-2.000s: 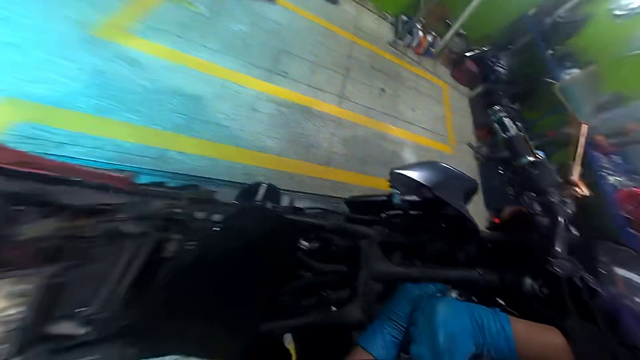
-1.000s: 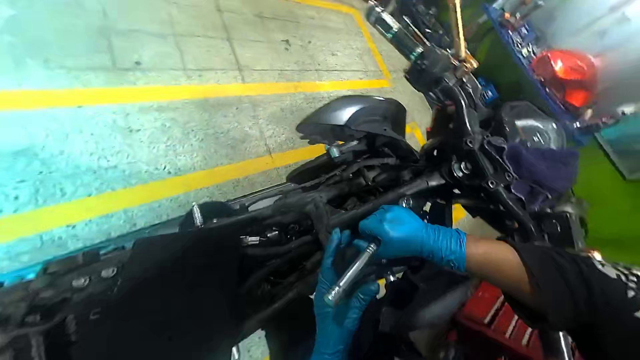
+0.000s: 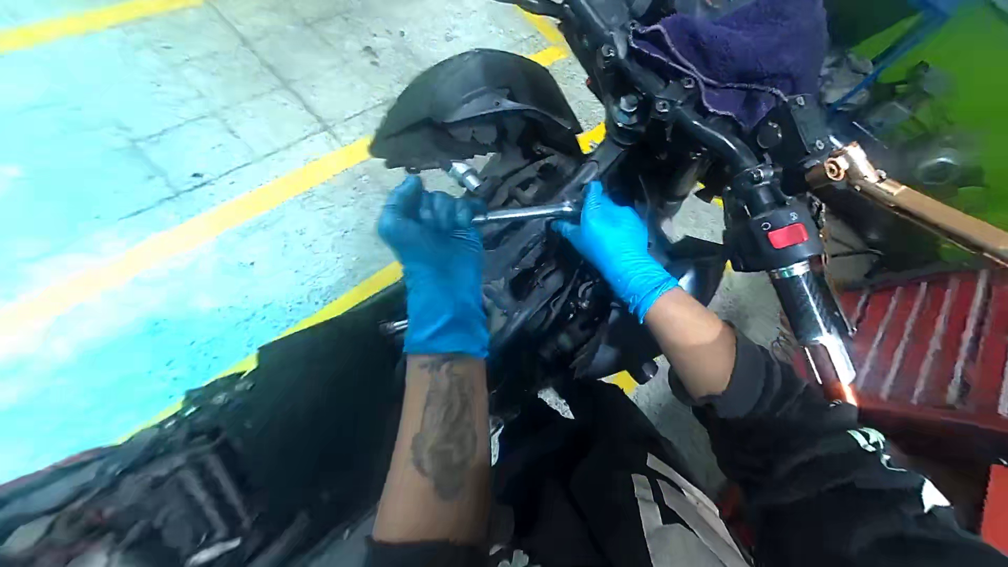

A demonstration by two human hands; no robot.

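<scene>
Both my hands wear blue gloves above the stripped frame of a motorcycle [image 3: 512, 299]. My left hand [image 3: 437, 224] is closed around one end of a chrome ratchet or wrench handle [image 3: 528, 213], which lies about level across the view. At the handle's other end, near the steering head, is my right hand [image 3: 610, 232], its fingers around that end; what the tool's head meets there is hidden. A short chrome fitting [image 3: 465, 176] sticks up just beyond my left hand, below a dark body panel [image 3: 480, 98].
The handlebar [image 3: 720, 142] with a purple cloth [image 3: 748, 59] on it rises at the upper right. Its grip [image 3: 815, 307] and a copper-coloured lever [image 3: 929, 205] reach to the right, near a red slatted metal unit [image 3: 921, 346]. Yellow lines [image 3: 236, 205] cross the floor.
One second ago my hands were close together with the tool slanting between them; now they are farther apart, with the tool level between them. The view has shifted closer to the handlebar.
</scene>
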